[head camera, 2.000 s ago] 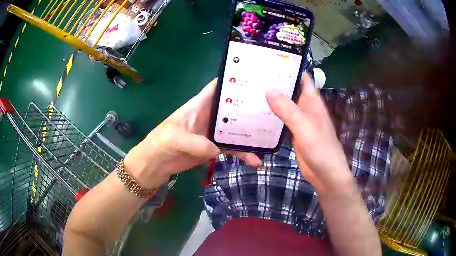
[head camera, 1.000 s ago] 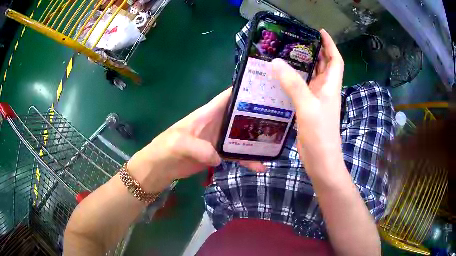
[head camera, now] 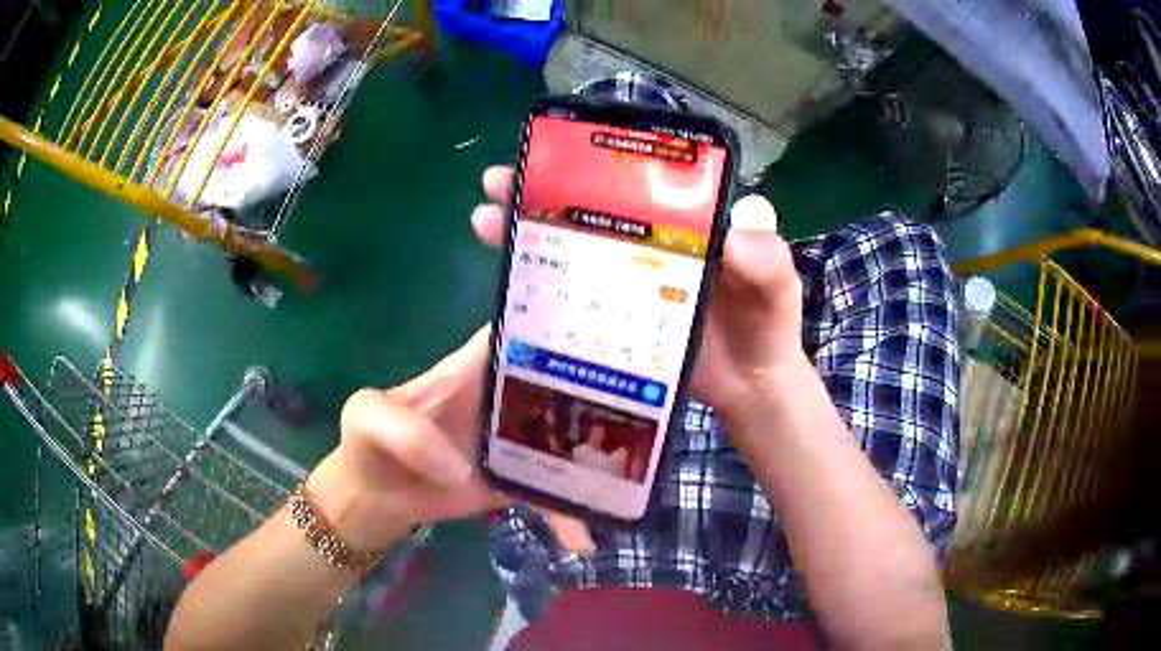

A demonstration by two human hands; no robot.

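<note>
A smartphone [head camera: 598,312] in a dark case is held upright above the lap. Its lit screen shows a red banner, white rows, a blue strip and a dark picture. My left hand [head camera: 414,445], with a gold-coloured bracelet on the wrist, holds the phone's lower left side. My right hand [head camera: 751,305] is at the phone's right edge, thumb beside the case and fingertips showing past the upper left edge. The fingers behind the phone are hidden. Plaid trousers [head camera: 891,343] cover the lap below.
A yellow cart [head camera: 153,191] with bagged goods stands at upper left, a wire shopping trolley [head camera: 166,471] at lower left, another yellow cart [head camera: 1050,420] at right. A blue bin [head camera: 503,28] is at the top, and a pale table cover [head camera: 1019,76] at upper right.
The phone and both hands have moved down and left in view. My right thumb has left the screen for the phone's side. The screen's top banner has changed from grapes to red. More of the blue bin shows.
</note>
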